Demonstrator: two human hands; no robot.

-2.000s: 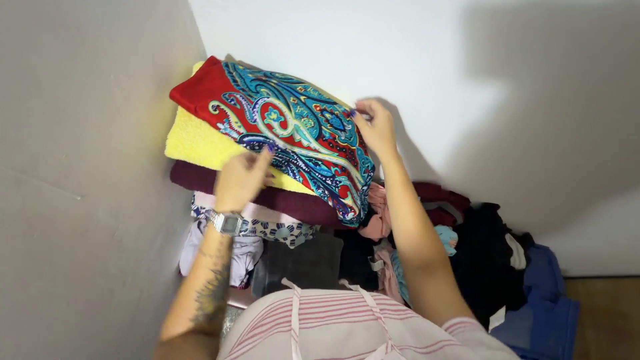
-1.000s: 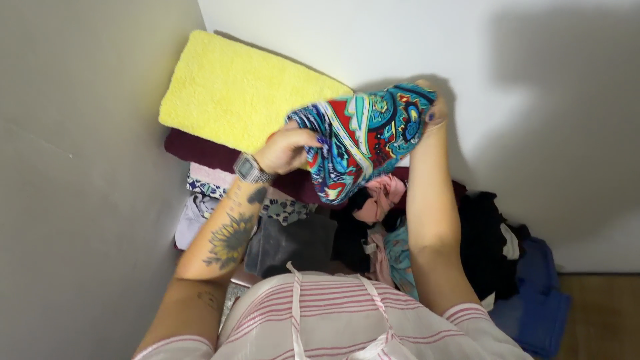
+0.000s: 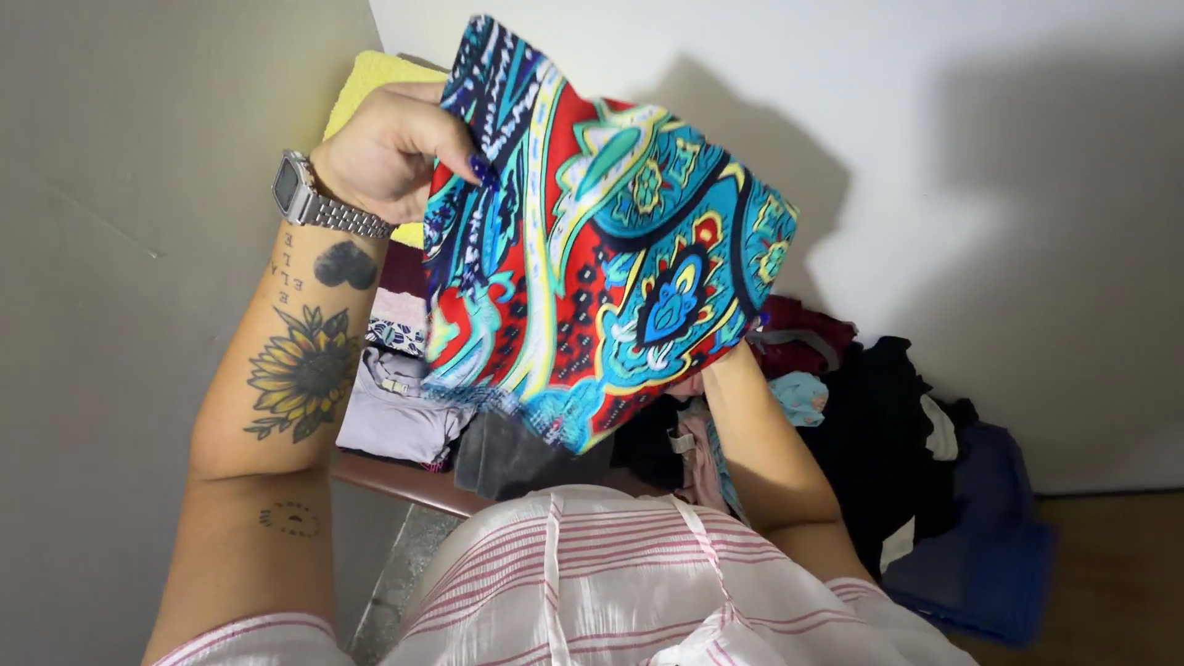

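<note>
A cloth with a red, teal and yellow paisley print (image 3: 601, 250) is held up before me, spread fairly flat. My left hand (image 3: 393, 148) grips its upper left edge, thumb on the front of the fabric. Most of my right hand (image 3: 747, 338) is behind the cloth's lower right edge; a dark fingertip shows there, and the fingers' grip is largely hidden. Behind my left hand lies a yellow towel (image 3: 356, 88), mostly covered by hand and cloth.
Below are folded grey-lilac clothes (image 3: 398, 421) and a dark grey folded cloth (image 3: 518, 458) on a brown surface edge (image 3: 407, 484). At right, black clothes (image 3: 874, 435) and a blue fabric item (image 3: 980, 536) lie heaped. Walls stand left and behind.
The paisley cloth lay on the yellow towel with my hands on it; it has been lifted off and is now held up nearer to me, spread open.
</note>
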